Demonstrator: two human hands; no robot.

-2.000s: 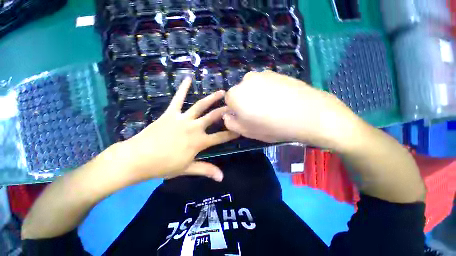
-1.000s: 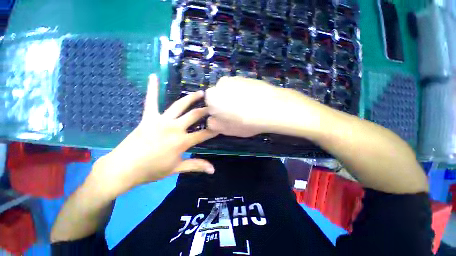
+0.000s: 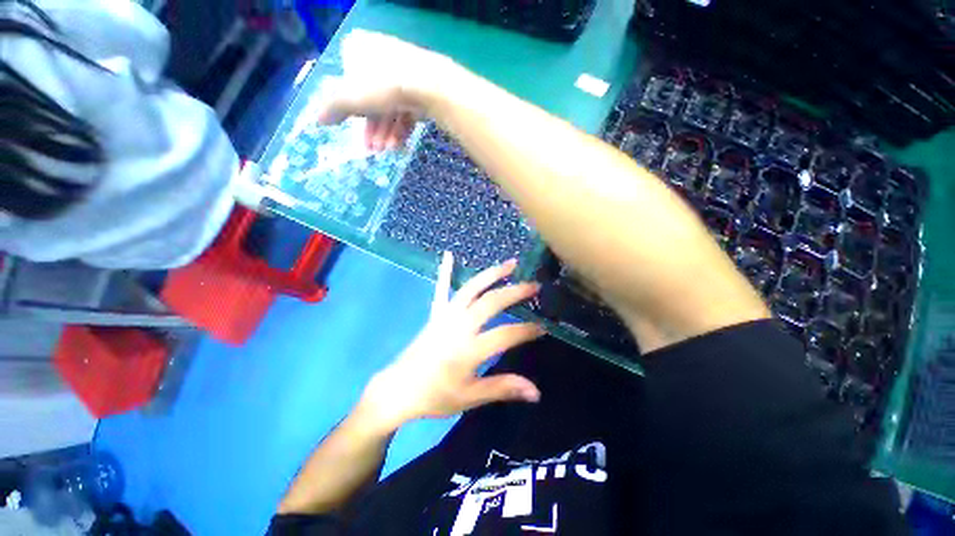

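The black blister tray (image 3: 775, 225) lies on the green bench at the right, with dark modules in its pockets. The small-parts tray (image 3: 456, 204), a dense grid of tiny dark round pieces, lies left of it. A clear, glaring tray or bag (image 3: 330, 194) with small whitish pieces lies at the bench's left end. My right hand (image 3: 382, 89) is over this clear tray, fingers bent down; glare and blur hide whether it holds anything. My left hand (image 3: 461, 351) is in front of the bench edge below the small-parts tray, fingers spread, nothing seen in it.
A person in a pale garment (image 3: 157, 157) is close at the left, beside the bench end. Red baskets (image 3: 220, 293) stand below on the blue floor (image 3: 251, 387). More dark trays (image 3: 827, 52) are at the back right. A white label (image 3: 592, 84) is on the green mat.
The view has turned left. My right hand has moved from beside my left fingers at the black tray to the clear tray. My left hand stays spread, now in front of the small-parts tray.
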